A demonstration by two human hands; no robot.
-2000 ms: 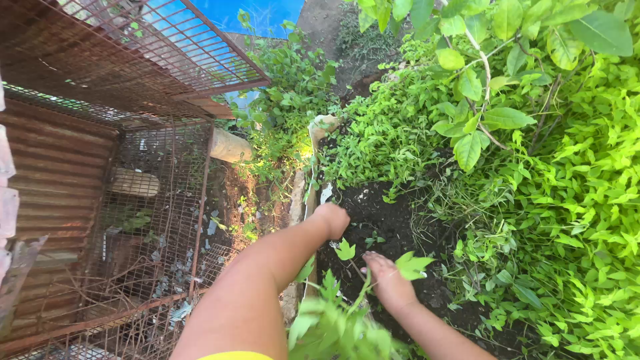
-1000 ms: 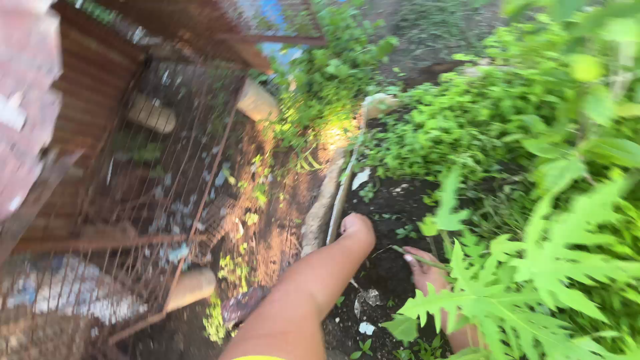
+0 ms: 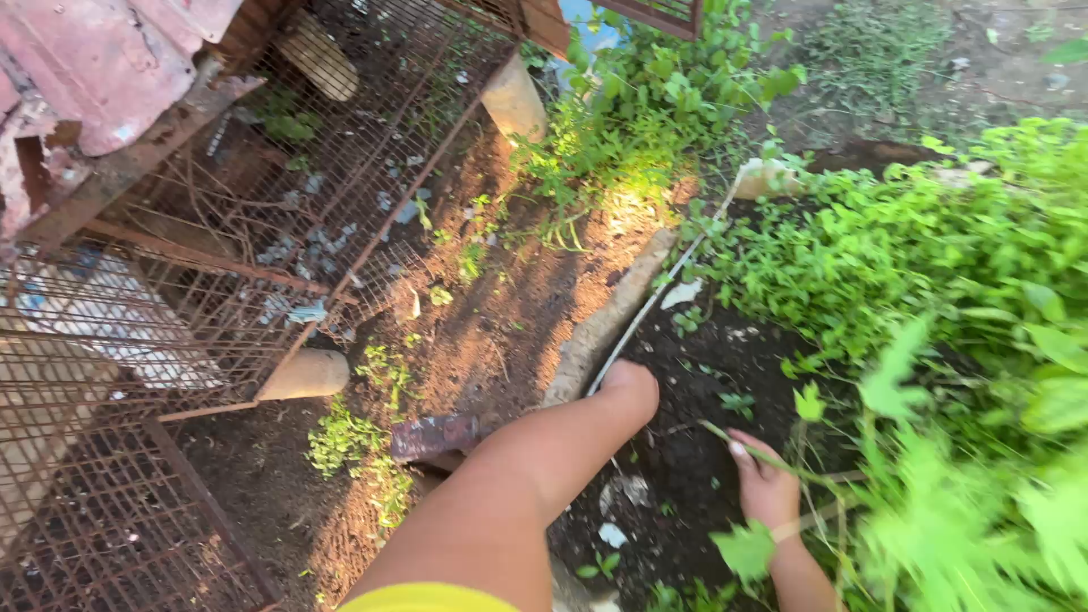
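My left hand [image 3: 631, 393] is low over dark soil [image 3: 680, 374], beside a thin whitish cord or pipe [image 3: 659, 293] along a stone edging; its fingers are hidden behind the wrist and back of the hand. To its right, my right hand [image 3: 765, 484] has thumb and fingers around the green stem [image 3: 799, 469] of a young plant. The stem's bare lower end points toward my left hand. Its deeply lobed leaves [image 3: 943, 510] spread at the lower right, blurred. Small seedlings [image 3: 738, 404] and pale scraps [image 3: 612, 535] lie about the soil.
Rusty wire-mesh cages [image 3: 340, 170] on pale cylindrical posts [image 3: 306, 374] fill the left side. A corroded metal sheet [image 3: 102, 68] is at upper left. The stone edging [image 3: 595, 340] divides reddish ground from the dark bed. Dense leafy plants [image 3: 850, 238] border the right.
The lobed plant was at the bottom centre two seconds ago and is now at the right, its stem in my right hand. My left hand stays low by the edging. The view has shifted.
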